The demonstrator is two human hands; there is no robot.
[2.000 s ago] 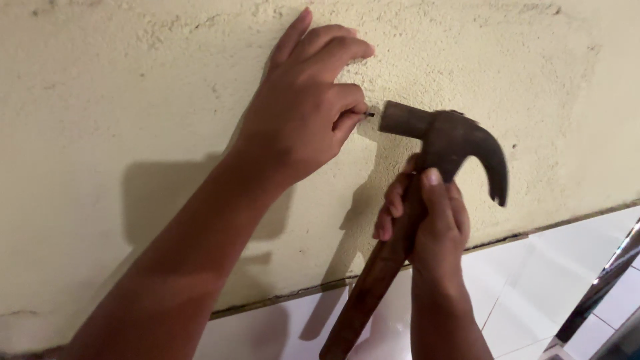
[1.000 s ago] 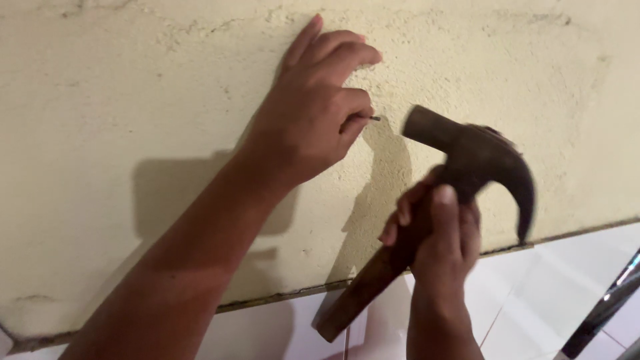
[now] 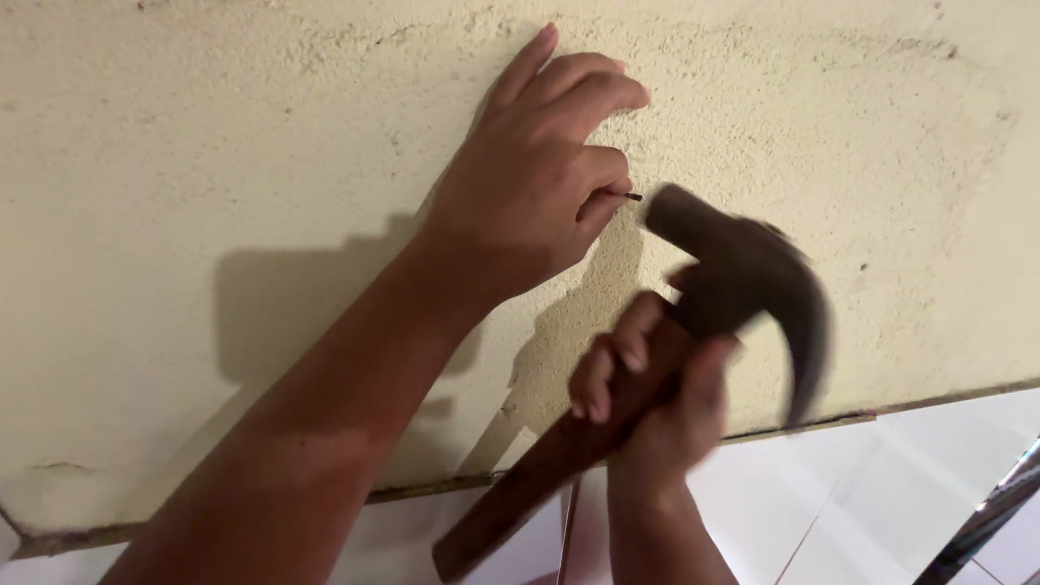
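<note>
My left hand rests by the cream plastered wall, with a small dark nail pinched between thumb and index finger. Only the nail's head end shows past the fingertips; its point is hidden. My right hand is wrapped around the wooden handle of a claw hammer, close under the head. The hammer's striking face is just right of the nail, a small gap apart, and its claw curves down to the right. The hammer and right hand are slightly blurred.
White glazed tiles meet the lower edge of the plaster along a dark, rough seam. A dark shiny strip crosses the tiles at the bottom right. Shadows of the arms and hammer fall on the wall.
The hammer head moved away from the nail between two seconds and one second ago, and is now closer to it again. My left hand keeps its pinch on the nail.
</note>
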